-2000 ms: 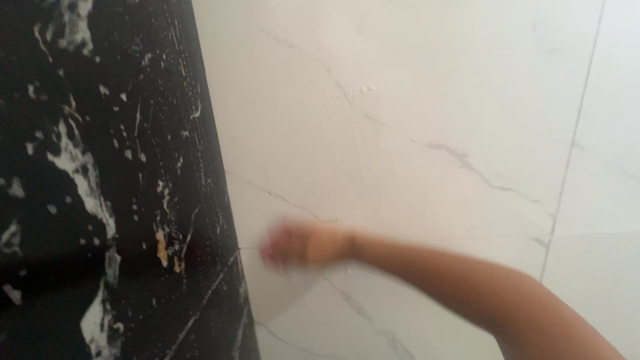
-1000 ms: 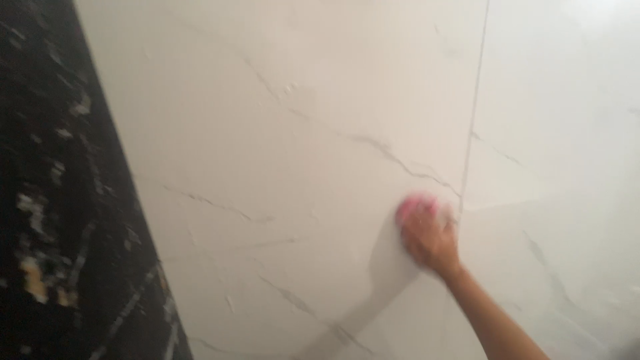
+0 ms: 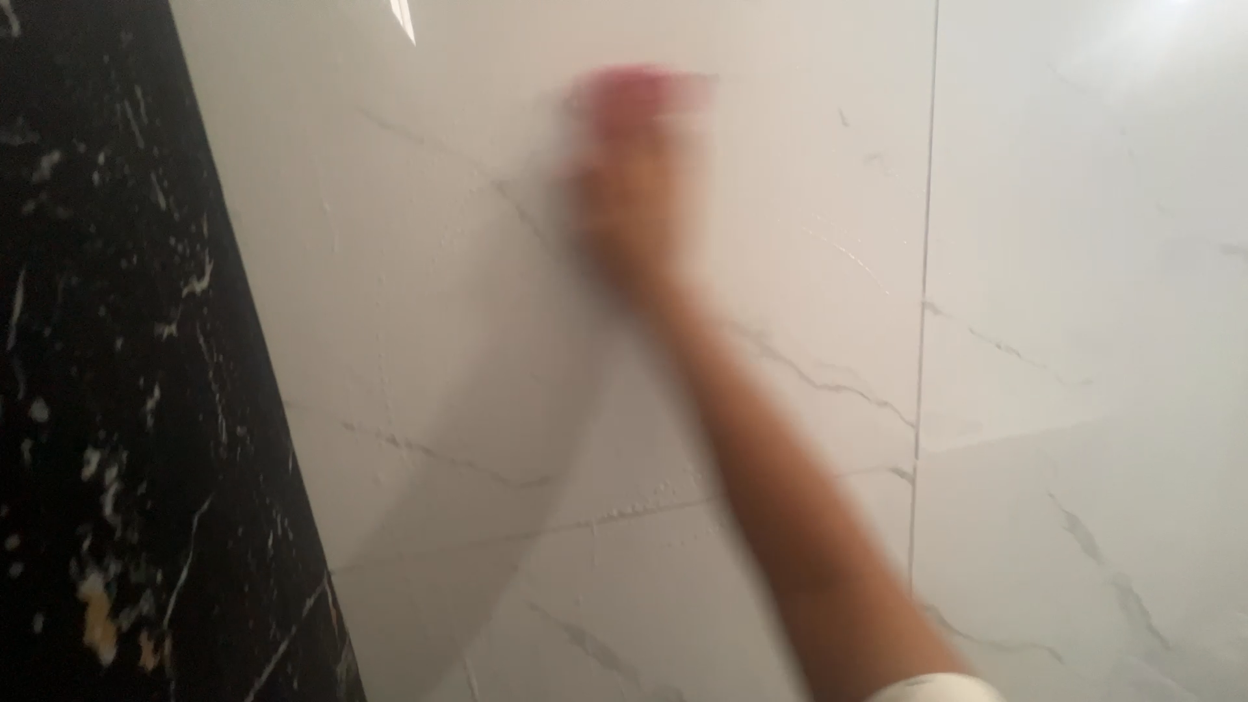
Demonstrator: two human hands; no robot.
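Note:
My right hand (image 3: 634, 195), blurred by motion, is raised against the white marble-look wall tile (image 3: 439, 322) and holds a pink item (image 3: 634, 93), too blurred to name exactly. The item is at the fingertips, on or very near the tile face. Small droplets dot the tile below and to the right of the hand. A shadow of the arm falls down and to the left. The forearm comes in from the lower right, with a white sleeve edge (image 3: 936, 688) at the bottom. My left hand is not in view.
Black tile (image 3: 107, 292) with white and tan veining runs down the left side and meets the white tile along a slanted edge. A vertical joint (image 3: 926, 244) separates another white tile (image 3: 1082, 292) at the right. Light reflects at the top.
My right hand has moved from beside the vertical joint up and to the left across the white tile, with the pink item still in it.

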